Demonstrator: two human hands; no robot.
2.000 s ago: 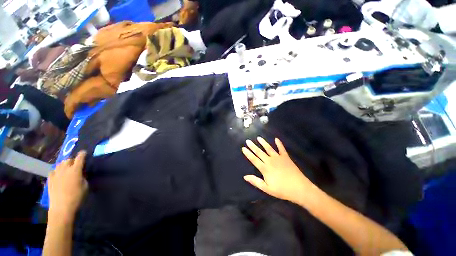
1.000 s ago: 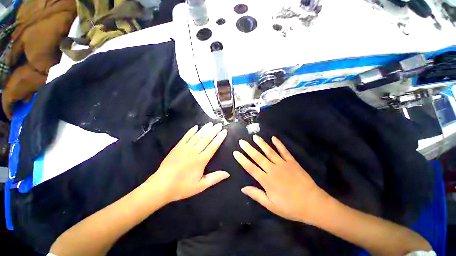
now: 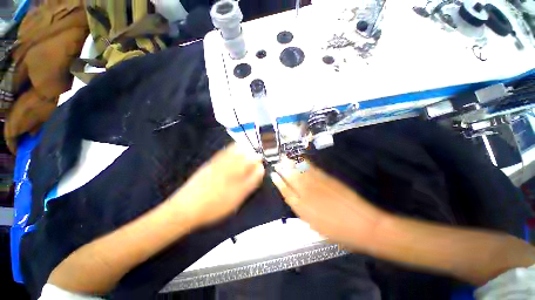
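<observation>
A black garment piece (image 3: pixel 146 129) lies spread over the white machine table on both sides of the needle. The white sewing machine (image 3: pixel 352 64) with a blue stripe stands above it, its needle area just beyond my fingertips. My left hand (image 3: pixel 223 181) is on the cloth just left of the presser foot, blurred, with the fingers curled together at the cloth. My right hand (image 3: pixel 320 199) is close beside it at the right of the foot, also blurred, fingertips at the cloth by the needle. The fingertips and any pinched edge are unclear.
A ruler strip (image 3: pixel 258 266) runs along the table's front edge. Brown garments (image 3: pixel 53 47) and an olive cloth (image 3: pixel 126 29) are heaped at the upper left. Shiny blue plastic (image 3: pixel 22 187) shows at the table's left end.
Both hands have moved from lying flat with spread fingers to curled at the needle. The cloth's near edge has drawn back, uncovering the white table edge and ruler. Earlier, my left hand came in from the left.
</observation>
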